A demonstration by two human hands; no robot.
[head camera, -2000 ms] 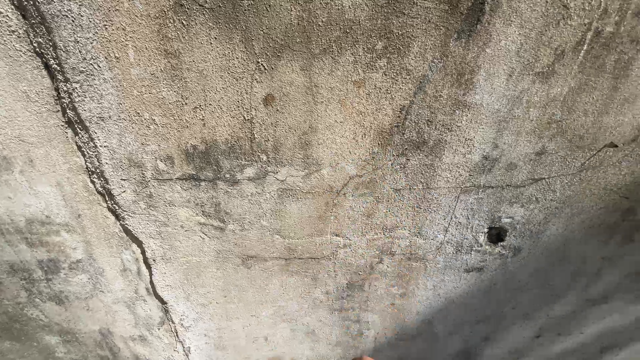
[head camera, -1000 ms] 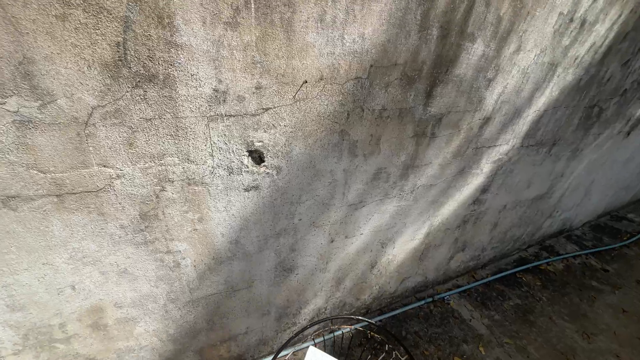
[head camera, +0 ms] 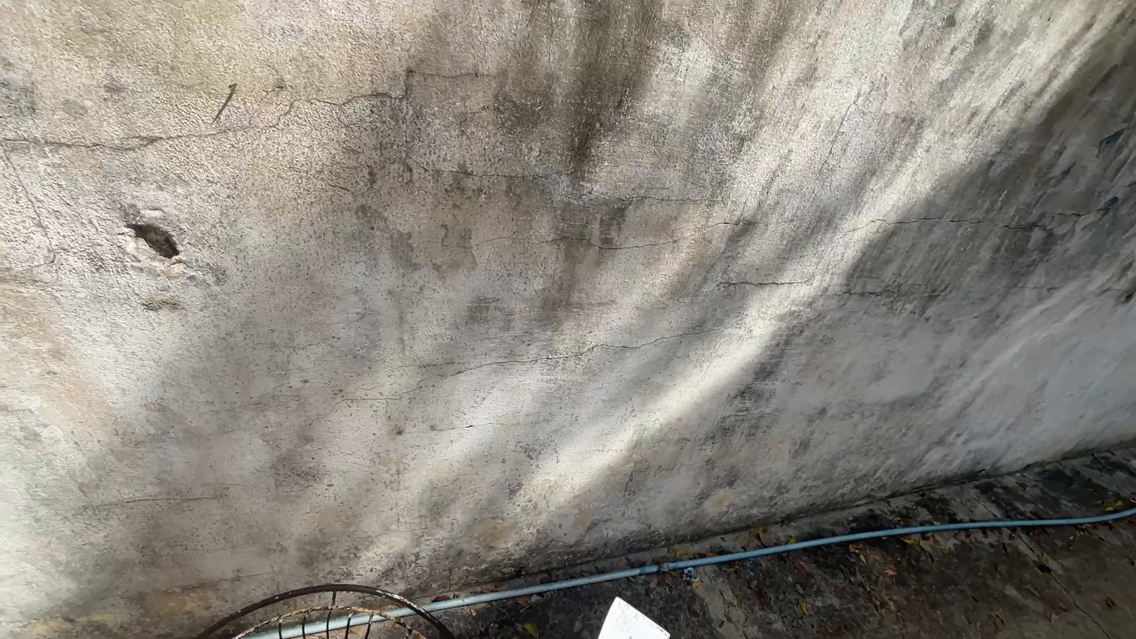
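Note:
Neither my left hand nor my right hand is in view, so what they hold cannot be seen. A stained, cracked plaster wall (head camera: 550, 293) fills most of the head view. At its left is a small dark hole (head camera: 155, 240) with chipped edges. The corner of a flat white object (head camera: 632, 621) pokes in at the bottom edge, right of centre; the rest of it is cut off. Left of it, the curved rim of a round wire frame or basket (head camera: 333, 587) shows, dark and rusty.
A light blue pipe or hose (head camera: 799, 546) runs along the foot of the wall, passing behind the wire rim. Dark ground (head camera: 976, 586) with scattered dry leaves lies at the lower right. Bands of sunlight and shadow cross the wall.
The view has swung a long way to the right along the wall. The pipe and wire rim, out of view two seconds ago, now show. The fingertip-like bit at the earlier bottom edge is gone.

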